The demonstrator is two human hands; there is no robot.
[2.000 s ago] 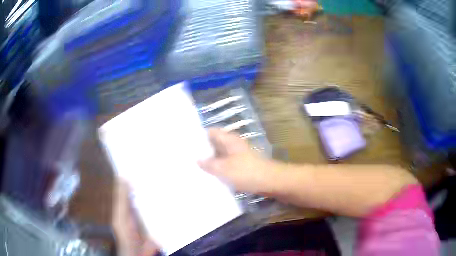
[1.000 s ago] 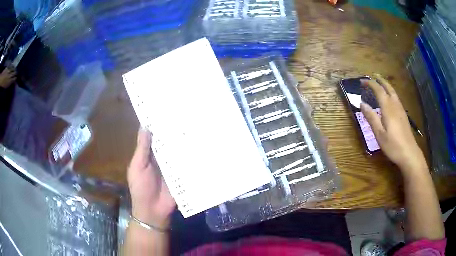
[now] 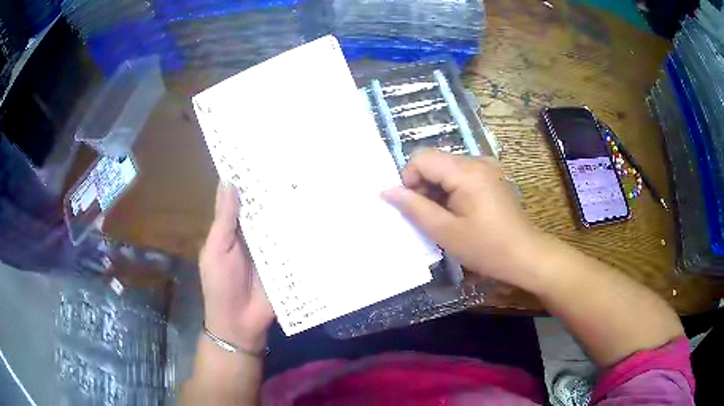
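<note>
A white record sheet point(image 3: 306, 190), with small marks down its left edge, is held tilted over a clear blister tray point(image 3: 464, 119). My left hand point(image 3: 234, 277) holds the sheet's lower left edge, thumb on top. My right hand point(image 3: 468, 210) pinches the sheet's right edge between thumb and curled fingers. Behind the sheet, the tray shows silvery-white rods point(image 3: 425, 131) lying crosswise between two pale strips. The sheet and my right hand hide the rest of the tray.
A lit smartphone point(image 3: 586, 166) lies on the brown table point(image 3: 524, 71) at right, with a beaded strap point(image 3: 627, 170) and a slim black pen beside it. Tray stacks point(image 3: 409, 32) stand at the back and right. A clear box point(image 3: 119, 107) and a labelled lid point(image 3: 103, 186) are at left.
My right hand has moved left from the smartphone to the sheet's right edge and taken hold of it. The smartphone, now uncovered, shows a lit screen. My left hand still holds the sheet.
</note>
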